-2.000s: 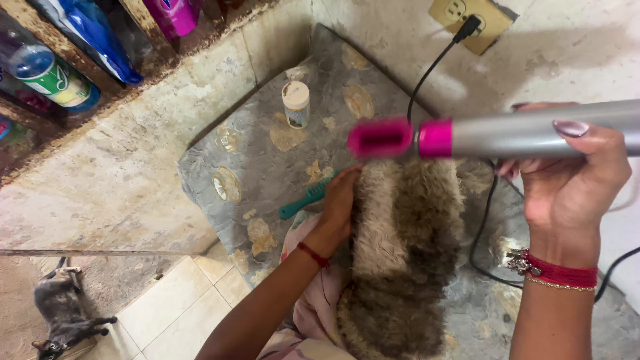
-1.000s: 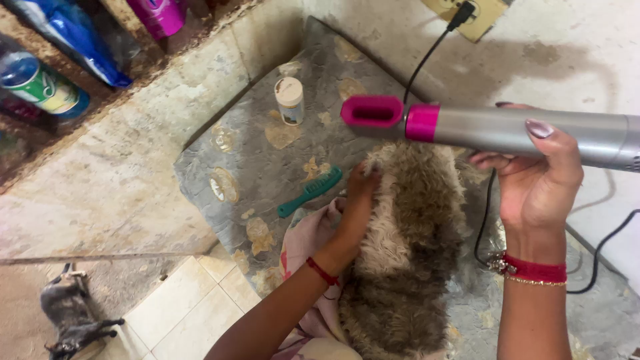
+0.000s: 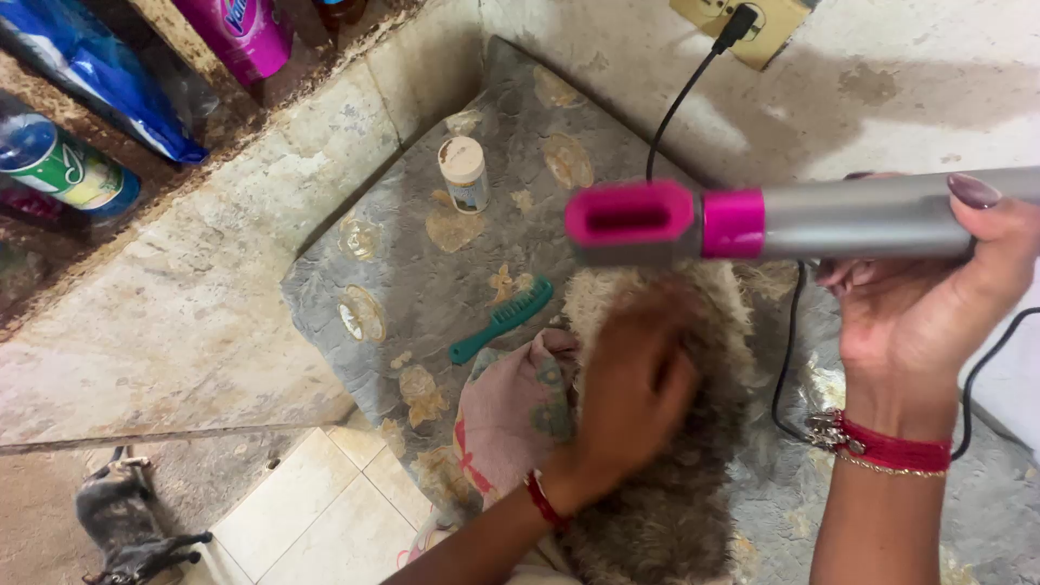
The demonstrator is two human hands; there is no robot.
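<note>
My right hand (image 3: 926, 301) grips a silver hair dryer (image 3: 845, 213) with a magenta slotted nozzle pointing left. Below the nozzle my left hand (image 3: 646, 374), blurred, lies on the curly coat of a furry animal (image 3: 674, 504), cream and brown; whether the fingers hold any fur I cannot tell. The animal's head is not distinguishable. A pink patterned cloth (image 3: 520, 398) lies against its left side. Left of it, a teal comb (image 3: 502, 321) with a handle rests on the grey patterned cover (image 3: 382, 244). A white lidded jar (image 3: 465, 175) stands farther back.
A black cord (image 3: 686, 106) runs from a wall outlet (image 3: 751, 20) behind the nozzle, and more cord loops near my right wrist. Shelves at upper left hold a plastic bottle (image 3: 69, 171), a blue bag (image 3: 97, 73) and a pink container (image 3: 244, 36). A dark cat (image 3: 122, 520) lies on the floor.
My left hand has moved from the animal's left edge, near the comb, rightward onto the middle of its coat. My right hand still holds the dryer over the animal.
</note>
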